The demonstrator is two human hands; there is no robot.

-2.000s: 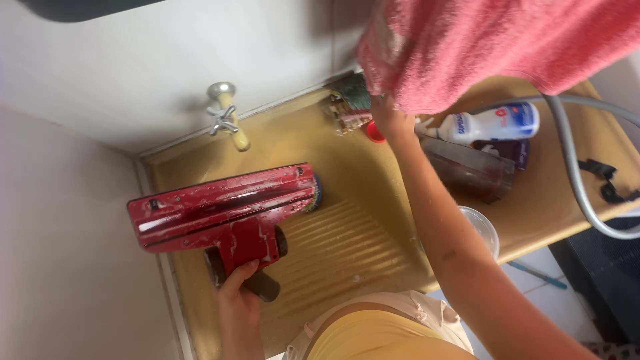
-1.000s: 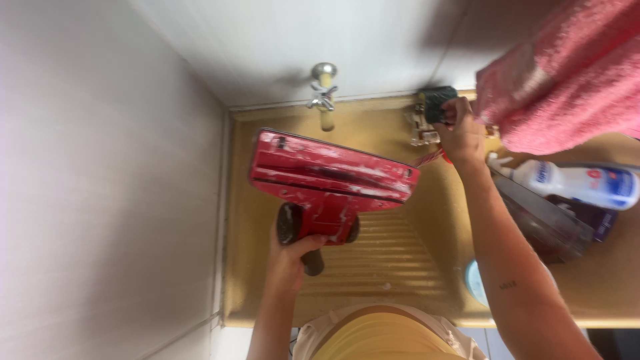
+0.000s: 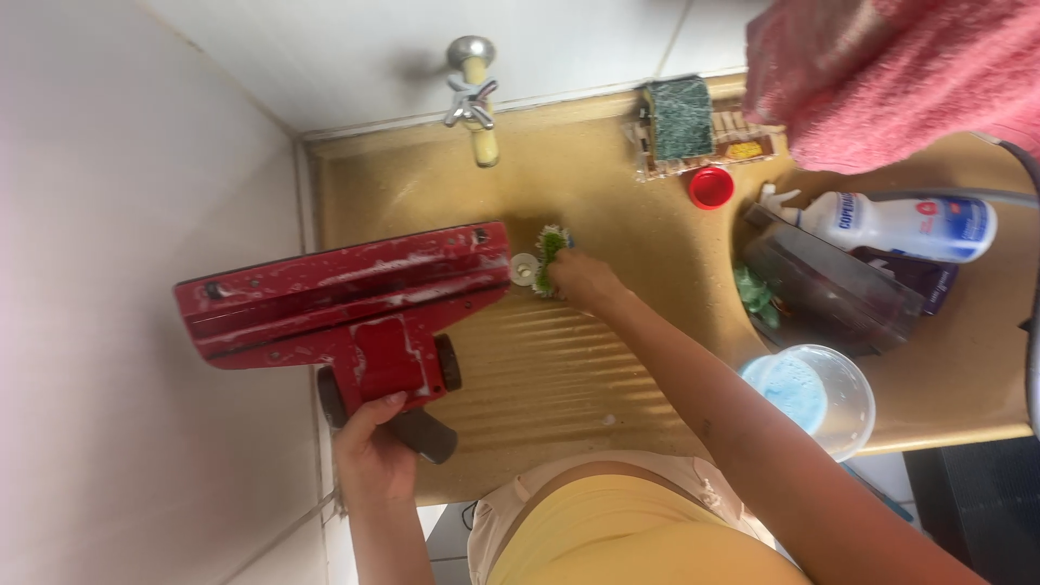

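Observation:
A red vacuum cleaner floor head, streaked with whitish suds, is held up over the left of the laundry sink. My left hand grips it by its dark neck, thumb on the red body. My right hand has its fingers closed on a small scrub brush with green and white bristles, low over the basin beside the round white drain plug. The brush's handle is mostly hidden by my fingers. A clear plastic tub with blue soapy liquid stands near my right forearm.
A tap juts from the wall. At the back lie a green scouring sponge, a pack of clothespins and a red cap. A spray bottle and a smoky clear plastic container lie right; a pink towel hangs above.
My right hand has come away from the sponge at the back and down to the basin, with the brush now in it. My left hand keeps hold of the floor head.

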